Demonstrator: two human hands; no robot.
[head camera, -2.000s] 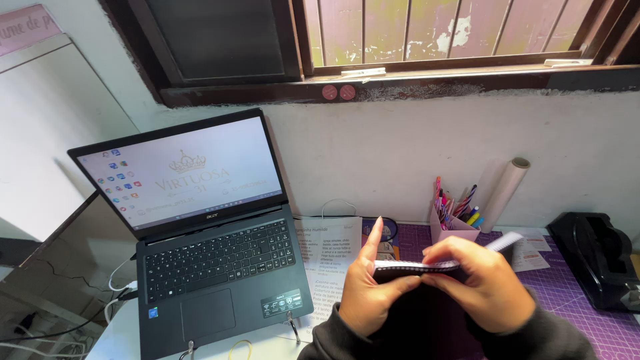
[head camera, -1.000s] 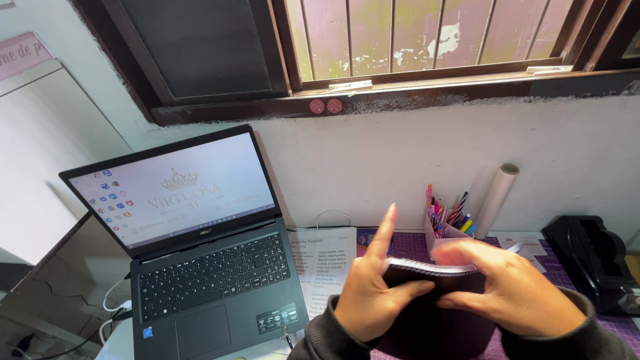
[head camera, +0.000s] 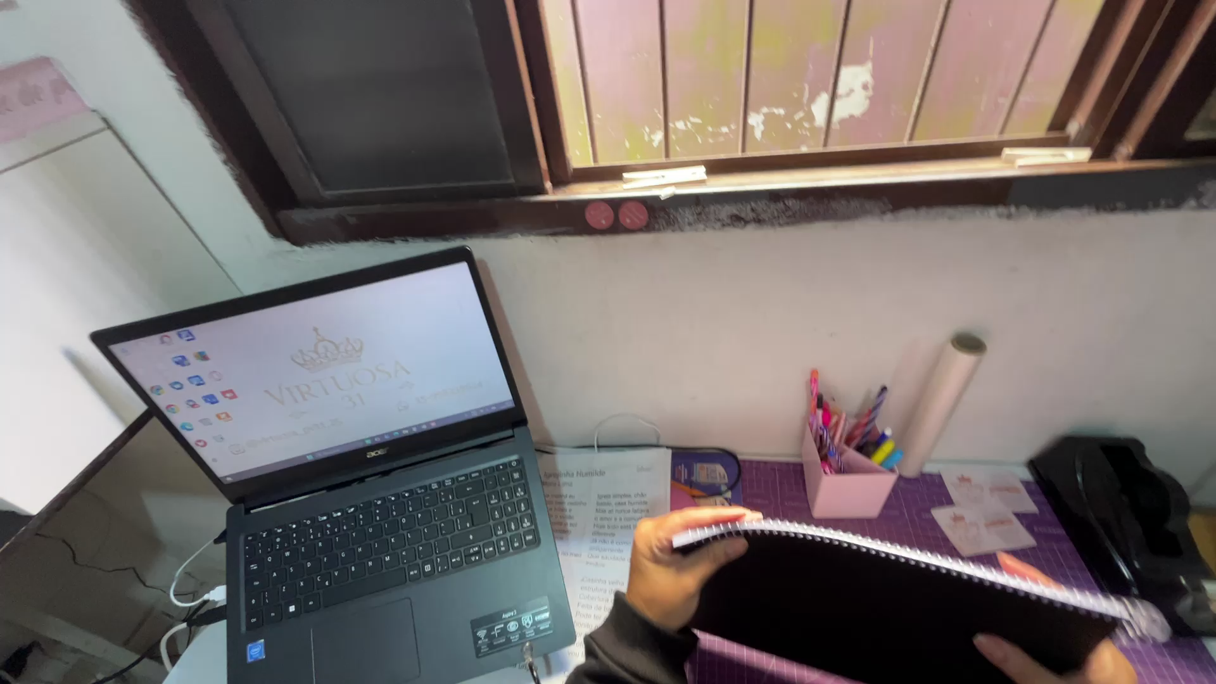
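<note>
A spiral-bound notebook with a black cover (head camera: 855, 598) spans the lower right of the head view, its white coil edge uppermost and sloping down to the right. My left hand (head camera: 674, 570) grips its left end, thumb on the black cover and fingers behind. At the lower right, my right hand (head camera: 1054, 660) holds the other end, with the thumb on the cover and a fingertip showing behind the coil. Under the notebook lies a purple gridded cutting mat (head camera: 760, 484).
An open Acer laptop (head camera: 380, 532) stands at left, with printed sheets (head camera: 608, 484) beside it. Behind the notebook are a pink pen holder (head camera: 845, 484), a pale roll (head camera: 940, 404) and small printed cards (head camera: 983, 522). A black desktop device (head camera: 1121, 522) sits at right, cables (head camera: 195, 600) at left.
My hands have moved apart along the notebook, the right one toward the lower right. The notebook's coil edge now shows at much greater length, with the black cover facing me.
</note>
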